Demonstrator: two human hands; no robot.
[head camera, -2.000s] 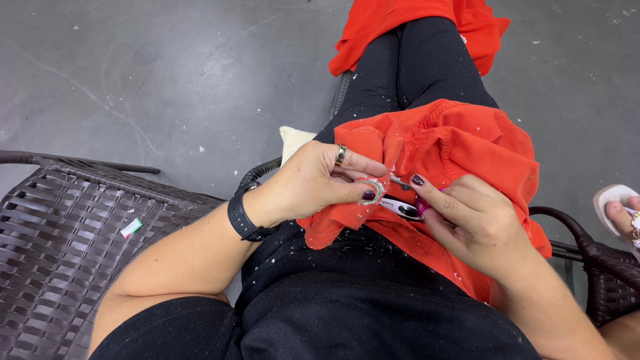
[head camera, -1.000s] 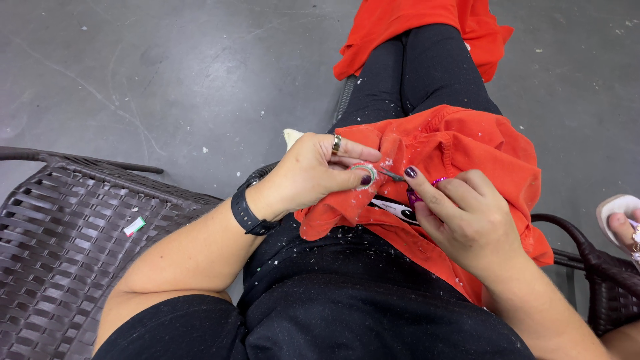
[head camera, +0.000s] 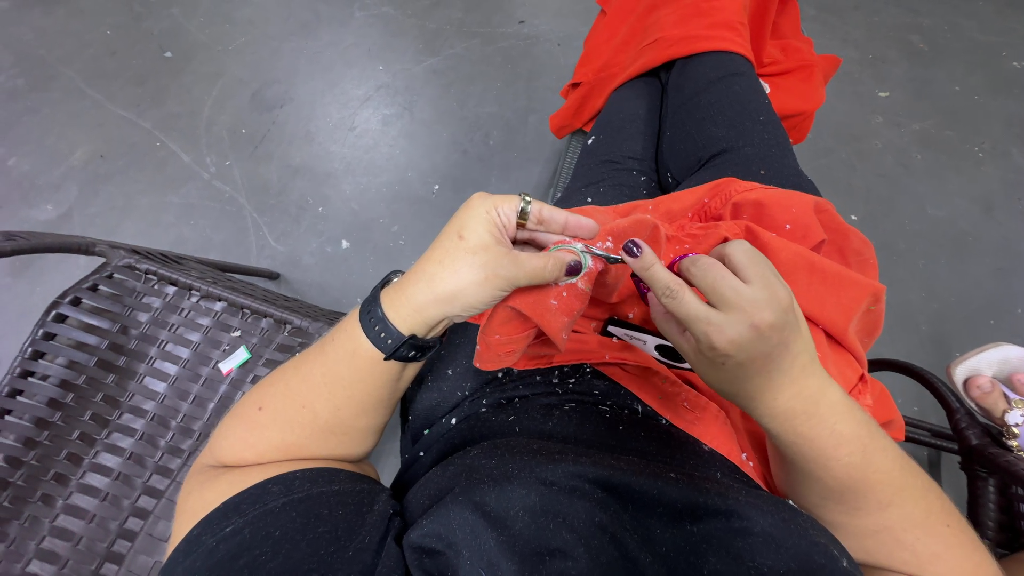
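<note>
An orange-red cloth garment (head camera: 752, 232) lies bunched over my lap, dotted with white lint. My left hand (head camera: 504, 256) pinches a fold of it at a small round patch of embroidery (head camera: 570, 260) with a green and white edge. In my right hand (head camera: 720, 312) are small scissors (head camera: 604, 255) with pink-purple handles, partly hidden by my fingers. Their metal blades point left and lie at the edge of the round patch. A black and white tag (head camera: 640, 340) lies on the cloth beneath my right hand.
A brown woven chair (head camera: 120, 384) stands at the left with a small white, red and green scrap (head camera: 234, 360) on its seat. More orange-red cloth (head camera: 664, 40) covers my lower legs. A chair arm (head camera: 920, 372) and another person's sandalled foot (head camera: 988, 384) are at the right.
The scissors' blades show more plainly at the patch than two seconds ago, and my right hand covers part of the black and white tag. My left hand keeps its pinch on the cloth.
</note>
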